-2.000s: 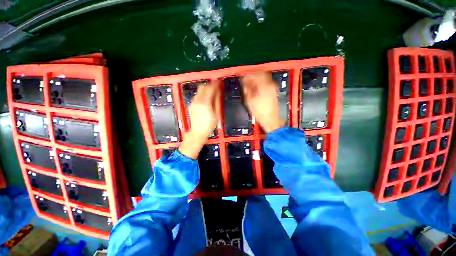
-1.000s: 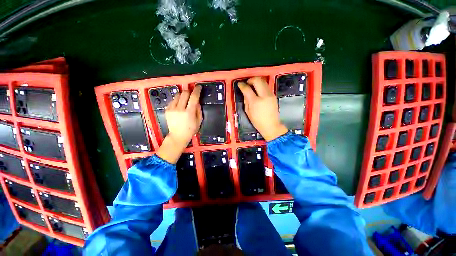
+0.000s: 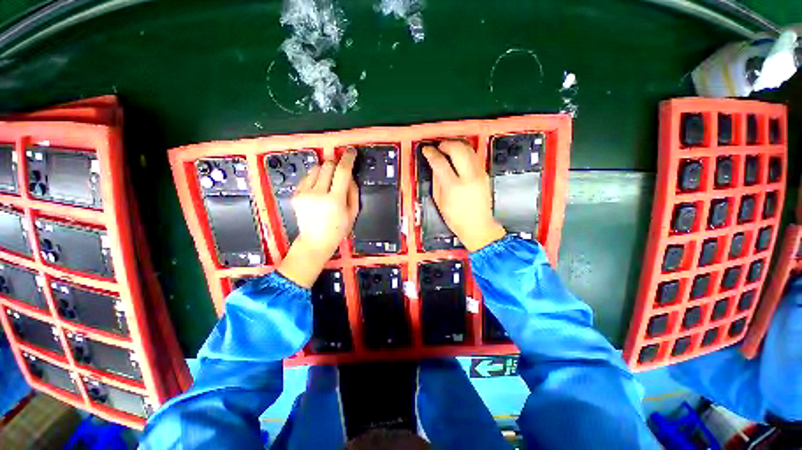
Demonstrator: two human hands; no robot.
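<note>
An orange-red foam tray [image 3: 369,260] holds black phone back housings in two rows of pockets. My left hand [image 3: 324,206] lies over the divider between the second and third far-row housings, its fingertips at the camera end of the third housing [image 3: 378,206]. My right hand [image 3: 462,195] lies over the fourth far-row housing [image 3: 430,215], its fingertips at that housing's camera end. Both hands are bare and palm down. The fingertips touch or nearly touch the housings; whether they grip them is hidden. My sleeves cover part of the near row.
Stacked phone trays [image 3: 113,211] stand at the left, cut off by the edge. A small-part tray [image 3: 649,290] with black square parts is at the right. Crumpled clear film [image 3: 312,53] lies on the green bench's far side. A blue sleeve [image 3: 774,369] shows at lower right.
Two seconds ago both hands were blurred nearer the middle; they now rest farther apart at the housings' camera ends. Since one second ago they have barely moved. The view has shifted slightly.
</note>
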